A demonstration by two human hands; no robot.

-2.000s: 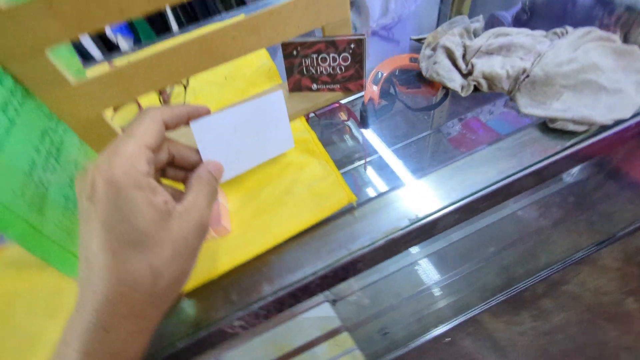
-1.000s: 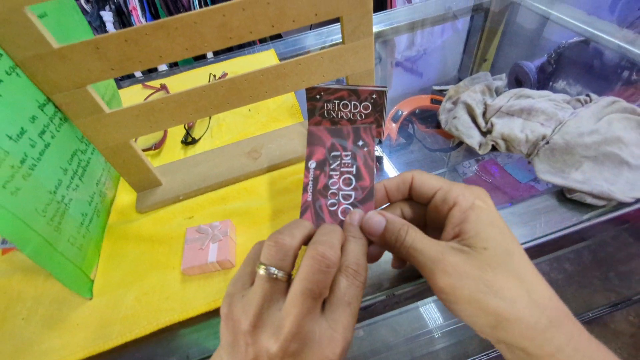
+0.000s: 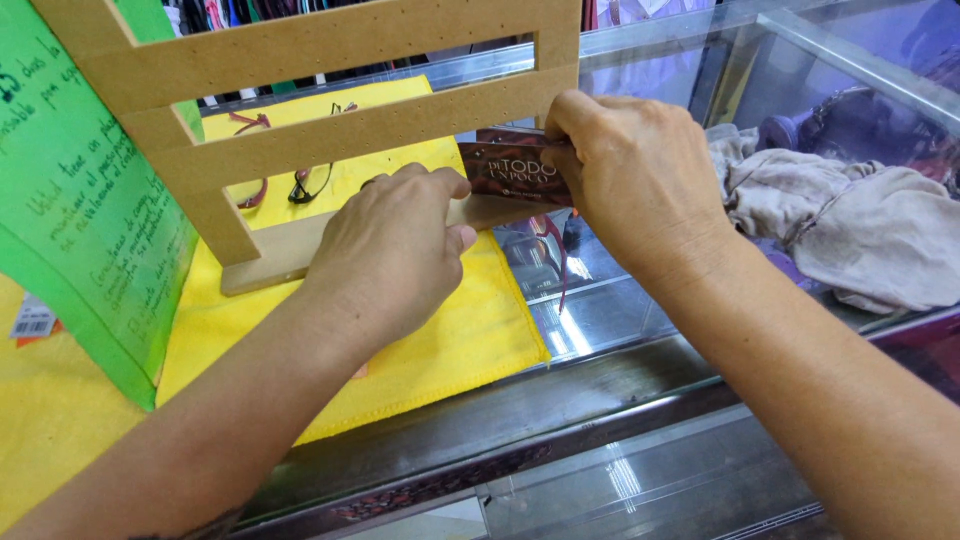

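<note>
Dark red printed cards [image 3: 517, 174] stand at the right end of the base of a wooden display rack [image 3: 360, 127]. My right hand [image 3: 637, 172] pinches them at their right edge between thumb and fingers. Just left of the cards is my left hand [image 3: 397, 240], fingers apart and bent, with nothing seen in it; whether a fingertip touches a card I cannot tell. Beneath the rack a yellow cloth [image 3: 480, 322] covers part of the glass display counter [image 3: 622, 307].
A green sheet with handwriting [image 3: 82, 187] stands at the left. On the right lies a bundled grey cloth [image 3: 862, 217]. Bracelet-like bands [image 3: 311, 187] show behind the rack. A tag with a barcode [image 3: 34, 319] is at the far left. The counter's metal edge [image 3: 487, 420] runs across the front.
Both hands have moved up to the foot of the rack. The card that they held in front of it is now at the rack's base. The pink gift box is now mostly hidden by my left arm.
</note>
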